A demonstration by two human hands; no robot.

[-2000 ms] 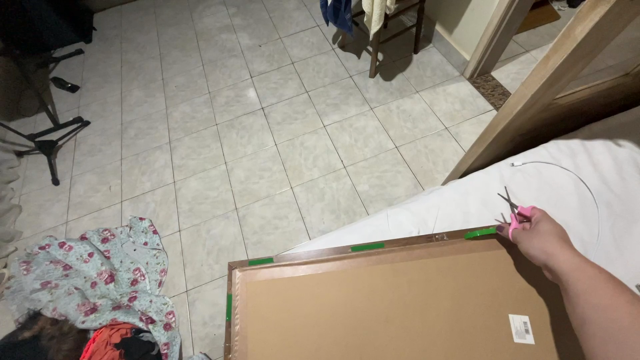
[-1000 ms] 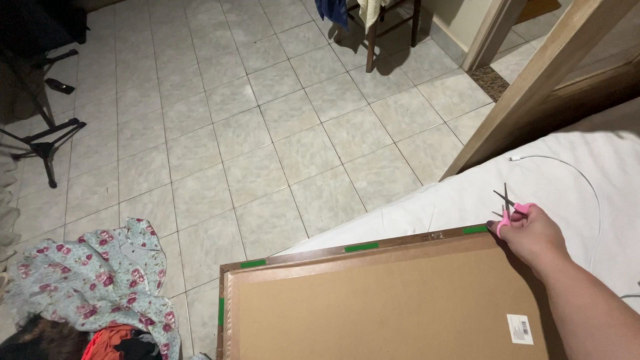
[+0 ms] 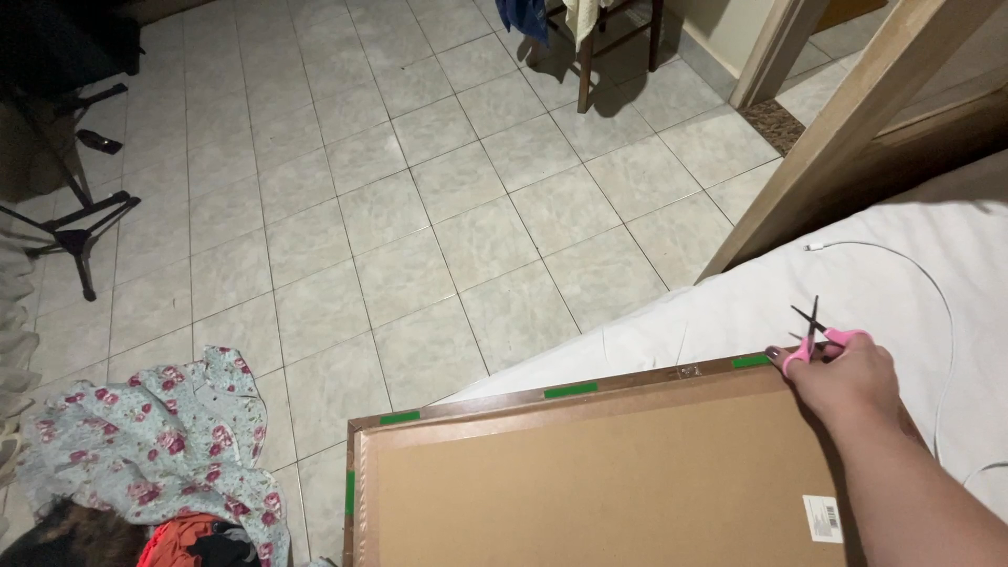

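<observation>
My right hand (image 3: 846,374) holds pink-handled scissors (image 3: 815,339), their dark blades parted and pointing away from me. The hand is at the far right corner of a flat framed panel (image 3: 598,472), which lies back side up with brown board taped inside a brown frame. One fingertip is beside a green strip (image 3: 750,361) on the frame's far edge. Along the same edge run another green strip (image 3: 571,389) and one near the left corner (image 3: 400,417); a further one (image 3: 350,492) is on the left side. A white label (image 3: 822,518) bears writing. My left hand is out of view.
A white sheet (image 3: 882,315) lies under and beyond the panel, with a white cable (image 3: 937,287) on it. A wooden beam (image 3: 835,142) rises at the right. Floral cloth (image 3: 165,441) and a black stand (image 3: 75,236) are on the tiled floor at left; a wooden chair (image 3: 584,71) stands beyond.
My right hand and the scissors have shifted slightly to the left along the frame's far edge near the corner; the green strip there now shows less covered by the fingers.
</observation>
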